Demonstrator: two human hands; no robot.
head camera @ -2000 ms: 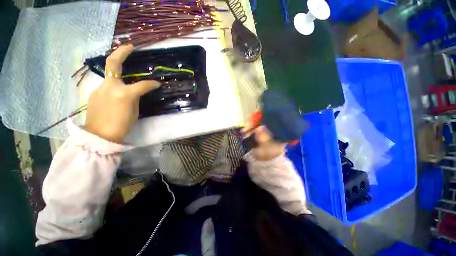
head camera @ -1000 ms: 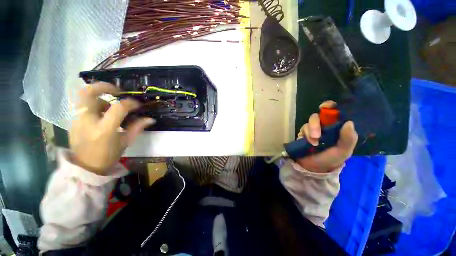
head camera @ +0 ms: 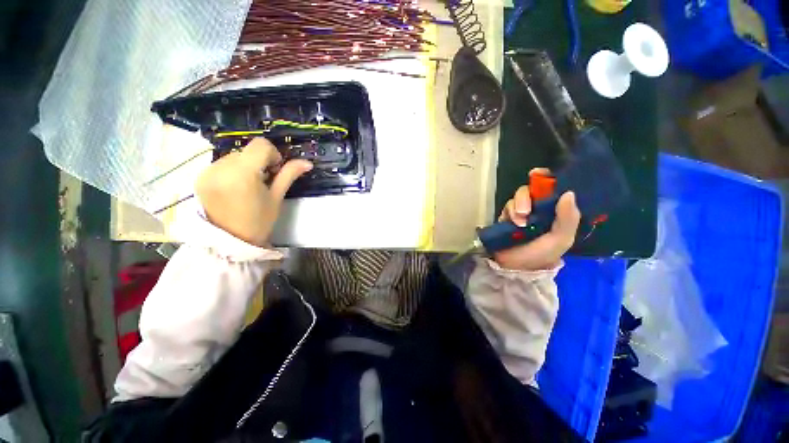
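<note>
The black socket housing [head camera: 370,143] lies open side up on the white-covered work board [head camera: 346,227]. A yellow-green wire [head camera: 298,128] runs across it. My left hand [head camera: 242,186] is over the housing's left part, fingertips down inside; thin wires stick out to its left. Whether it pinches a wire is hidden by the fingers. My right hand [head camera: 547,232] grips the handle of the dark blue soldering gun [head camera: 595,177], with its orange-red trigger near my fingers. The gun's metal tip points up and left over the green mat, away from the housing.
Brown lead wires [head camera: 333,39] are piled beyond the housing. Bubble wrap [head camera: 121,104] lies at the left. The iron stand [head camera: 475,93] is right of the wires. A white spool [head camera: 628,60] is on the green mat. A blue crate [head camera: 751,260] at the right holds black housings and clear bags.
My left hand has moved from the housing's left edge further into it, and its fingers have drawn closer together. The soldering gun has swung away from the board to over the mat.
</note>
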